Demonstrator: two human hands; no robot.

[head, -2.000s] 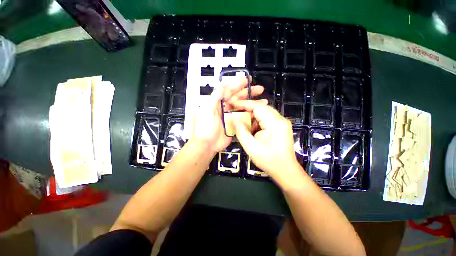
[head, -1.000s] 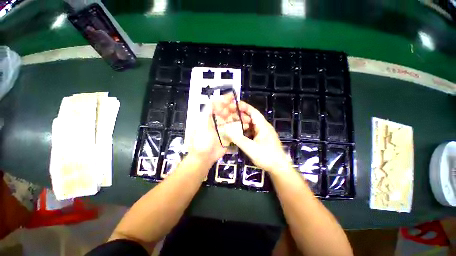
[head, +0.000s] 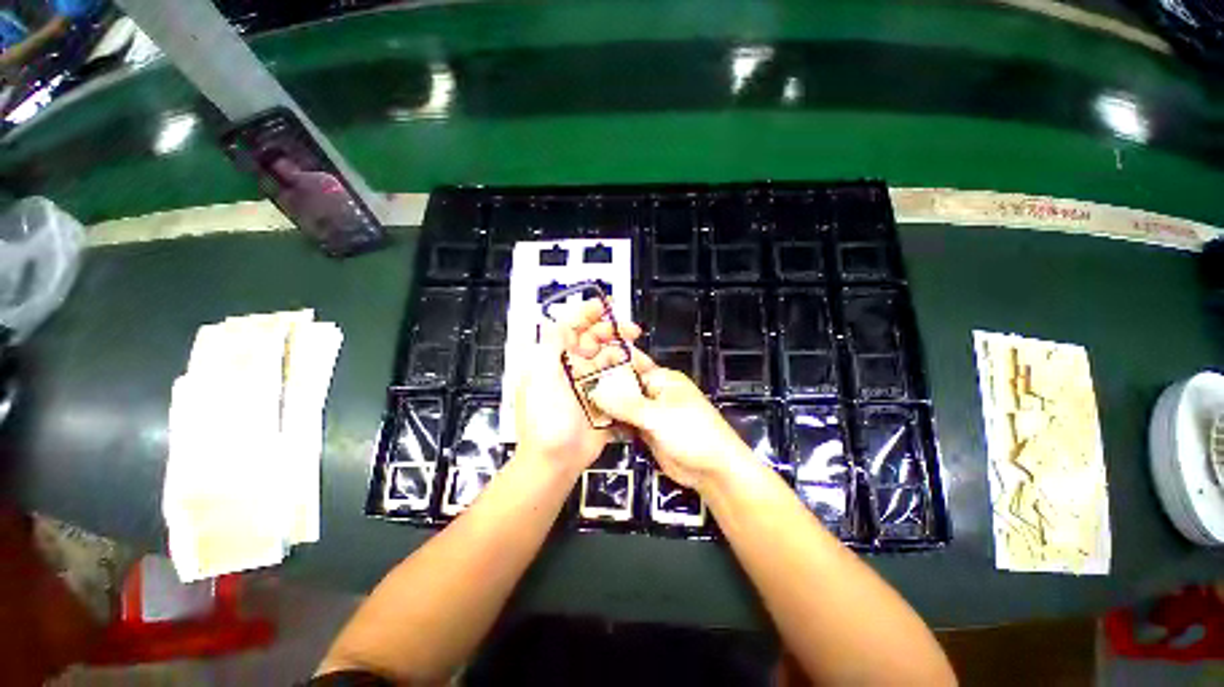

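Observation:
A thin black rectangular frame (head: 622, 333) is held over the blister tray, tilted, with fingers visible through it. My left hand (head: 548, 389) holds it from the left and below. My right hand (head: 665, 416) presses at its lower end, where a small pale piece partly shows; the fingers hide most of it. Under the hands, a white release liner sheet (head: 528, 315) with black notched pads lies on the black blister tray (head: 846, 196). Several front-row pockets hold frames with cream square outlines (head: 607, 493) at their lower ends.
White adhesive sheets (head: 235, 443) lie fanned left of the tray. A pale sheet with tan waste strips (head: 1044, 456) lies right. A smartphone (head: 306, 185) leans at the back left. A round white fan (head: 1192, 456) is far right, clear plastic (head: 38, 269) far left.
The whole view has shifted, so the bench sits lower in the picture. My right hand has come in closer at the frame's lower end. The tan piece there shows less than at first.

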